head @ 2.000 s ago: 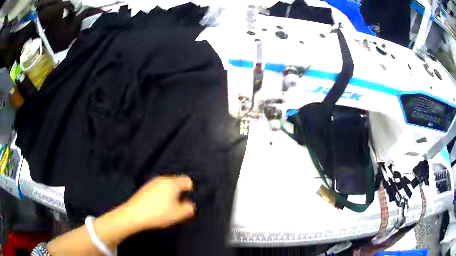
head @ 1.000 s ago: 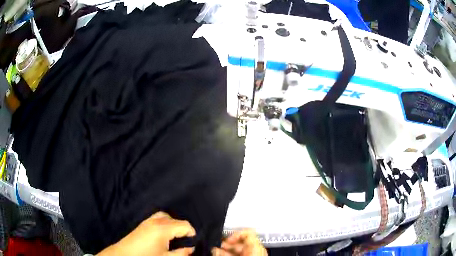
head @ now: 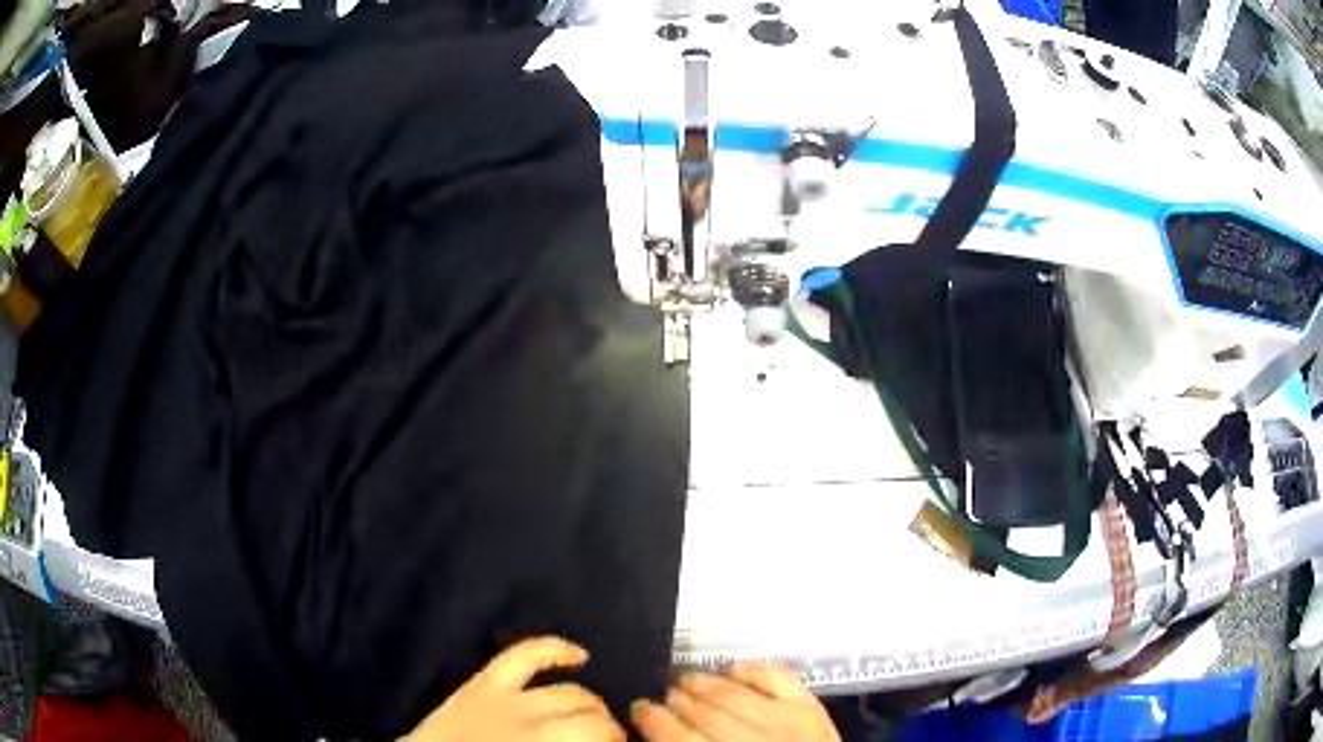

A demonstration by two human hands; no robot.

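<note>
The black garment body (head: 392,377) lies spread left of the needle. Its straight right edge runs from beside the presser foot (head: 675,336) down to the near table edge. My left hand (head: 530,696) is at the bottom of the picture, fingers on the cloth near its edge. My right hand (head: 737,706) is just right of it, fingers bent at the cloth's near corner. Both hands are cut off by the lower rim, and the fingertips' hold on the cloth is partly hidden.
The white sewing machine head (head: 929,145) spans the upper right, with a control panel (head: 1245,268). A black strap with pouch (head: 1008,392) and green cord hangs over its arm. Fabric scraps (head: 1175,486) lie at right. A blue crate (head: 1161,710) is below right.
My right hand has come in beside my left hand at the near edge. The cloth's right edge now lies straighter. The camera view has shifted slightly.
</note>
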